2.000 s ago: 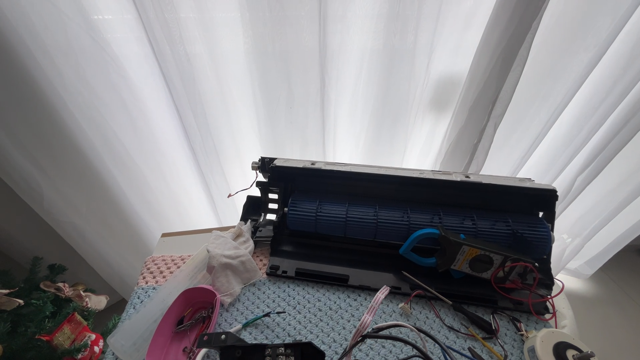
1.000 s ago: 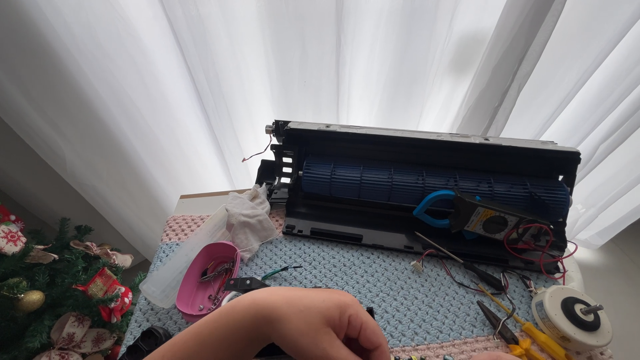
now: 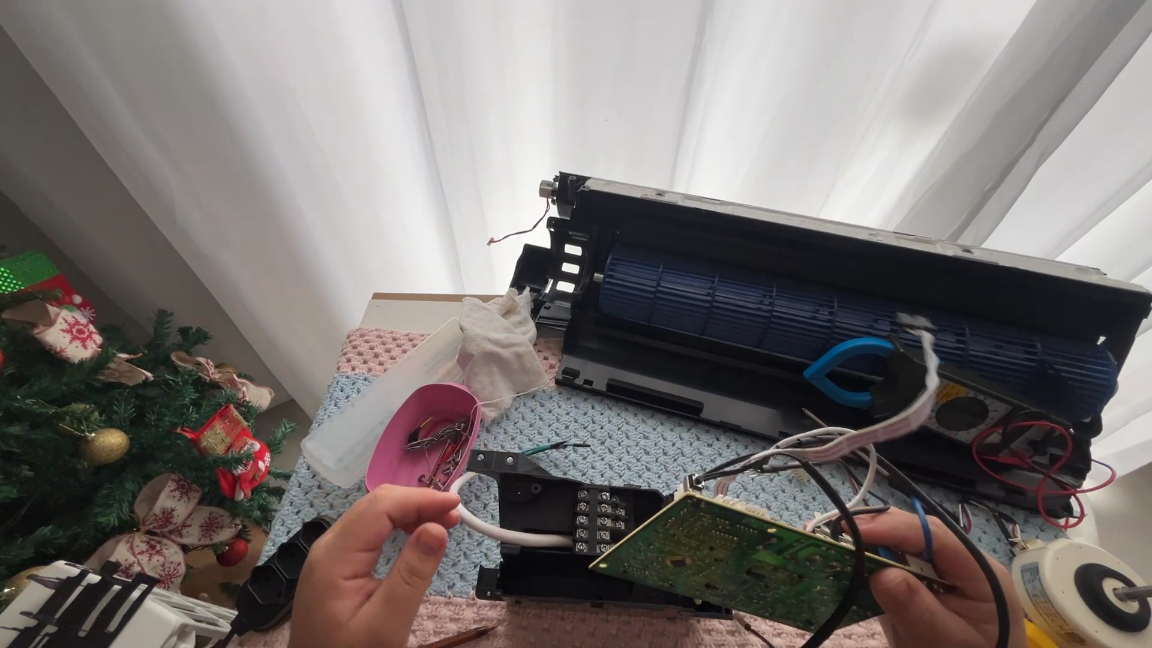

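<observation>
My right hand [image 3: 936, 567] grips the right end of a green printed circuit board [image 3: 738, 558], tilted with its solder side toward me. White, black and blue wires loop from the board around that hand. My left hand [image 3: 382, 549] is raised with thumb and fingertips apart, nothing between them, beside a white cable [image 3: 513, 533]. The cable runs to a screw terminal block [image 3: 600, 522] on a black plastic housing [image 3: 540, 576], which lies partly behind the board. A pink bowl [image 3: 405, 432] holding screws and small metal parts stands just beyond my left hand.
Behind lies a black air-conditioner chassis [image 3: 684, 396] with a blue cross-flow fan [image 3: 765, 315]; a clamp multimeter [image 3: 963, 409] rests on it. A white motor [image 3: 1080, 585] sits at right, a cloth [image 3: 504, 346] and translucent plastic container [image 3: 387, 405] at left. A decorated Christmas tree [image 3: 135, 450] flanks the table.
The circuit board, not seen in the earlier frames, is now held up in my right hand. My left arm, which reached across the front, has drawn back left, uncovering the black housing.
</observation>
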